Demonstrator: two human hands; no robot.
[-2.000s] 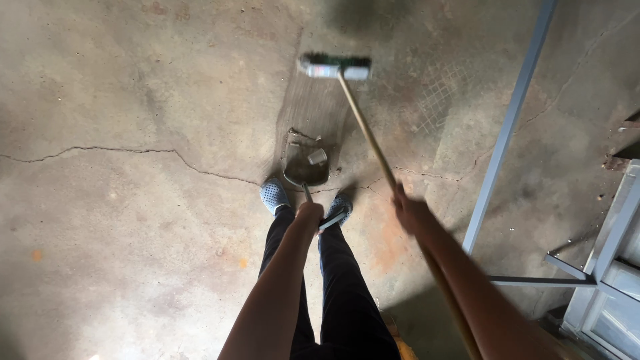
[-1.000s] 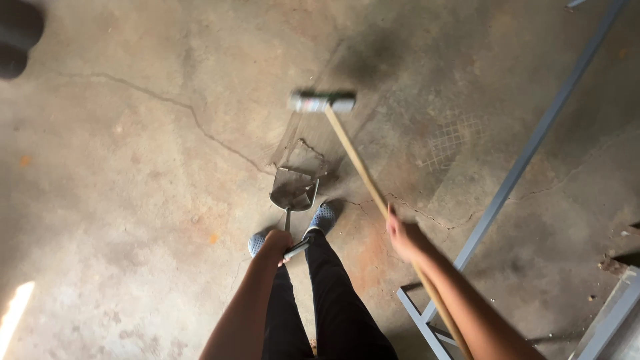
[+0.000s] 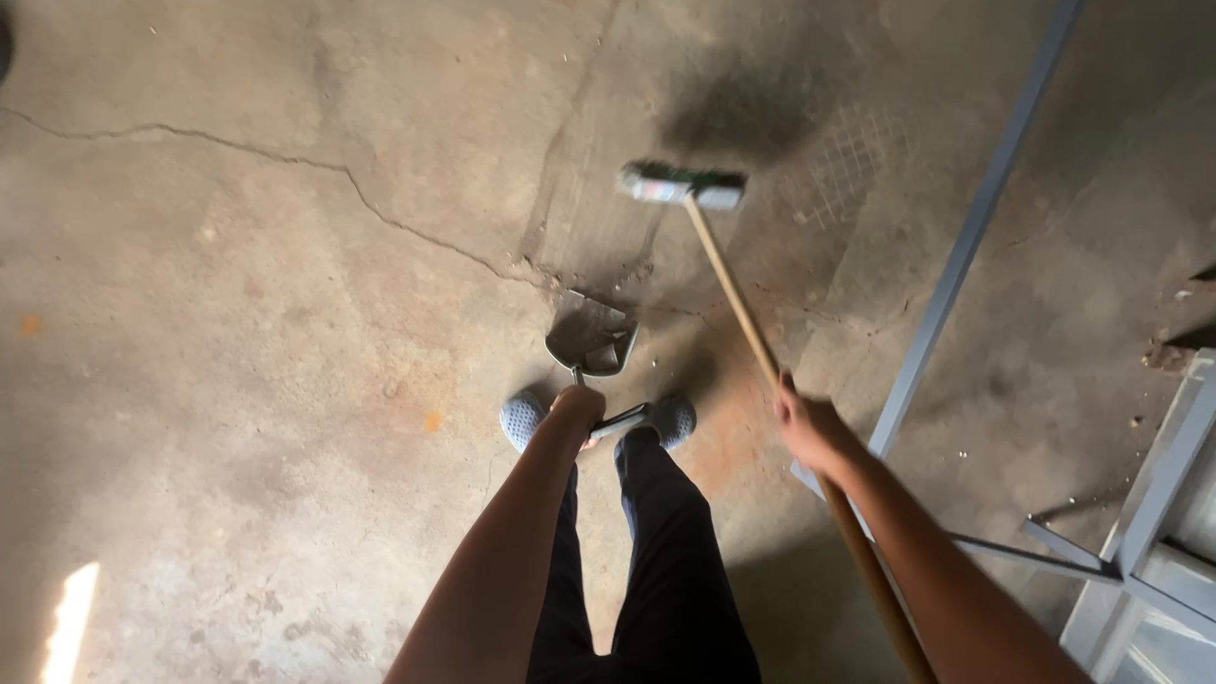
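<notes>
My left hand (image 3: 579, 410) is closed around the handle of a dustpan (image 3: 591, 337), whose pan lies near the floor just ahead of my feet with debris in it. My right hand (image 3: 812, 427) grips the wooden handle of a push broom (image 3: 686, 185). The broom head, with dark green bristles and a pale block, is beyond the dustpan to the right, slightly blurred; whether it touches the floor I cannot tell. Loose dirt (image 3: 632, 273) lies along the floor by the dustpan's front edge.
A grey metal frame (image 3: 978, 218) runs along the right, with crossbars (image 3: 1073, 551) and a pale panel at the lower right. Bits of rubble (image 3: 1168, 356) lie near it. A long crack (image 3: 351, 176) crosses the concrete floor. My shoes (image 3: 521, 420) stand behind the dustpan.
The dustpan has turned and its contents have shifted since a second ago. The broom head is now farther from the dustpan to the right. Both hands keep their holds. The view has shifted.
</notes>
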